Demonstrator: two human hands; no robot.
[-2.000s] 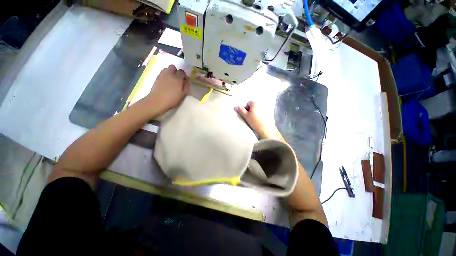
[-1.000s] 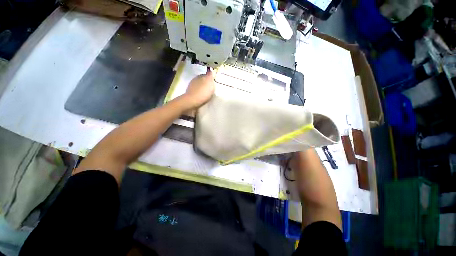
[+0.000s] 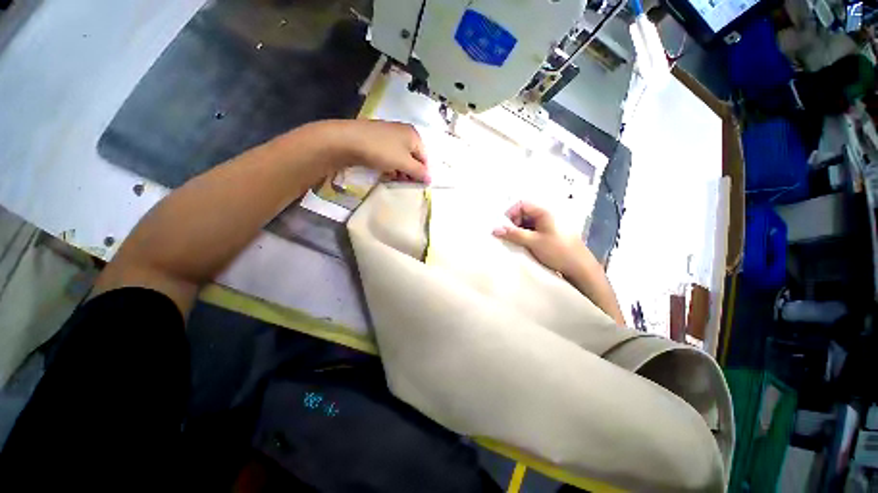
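The beige bag body [image 3: 481,337] lies across the table's front edge and hangs toward my lap, its round open mouth at the lower right. Yellow seam tape [image 3: 428,226] shows near its top end, and more runs along its lower edge. My left hand [image 3: 400,154] pinches the bag's top edge in front of the machine head. My right hand [image 3: 528,229] is at the bag's right side, thumb and fingertips close together at overexposed material; its exact grip is hard to see. The needle area [image 3: 451,117] is just behind my hands.
The white machine head [image 3: 481,48] stands at the top over a pale clamp frame [image 3: 568,173]. A dark bed plate [image 3: 241,87] lies left. Brown scraps [image 3: 697,313] and a small dark tool [image 3: 637,314] lie right. The yellow-taped table edge [image 3: 279,316] runs in front.
The bag has turned and come closer to me, its mouth now lower right. My right hand has come from under the bag to its upper side. My left hand stays at its top edge.
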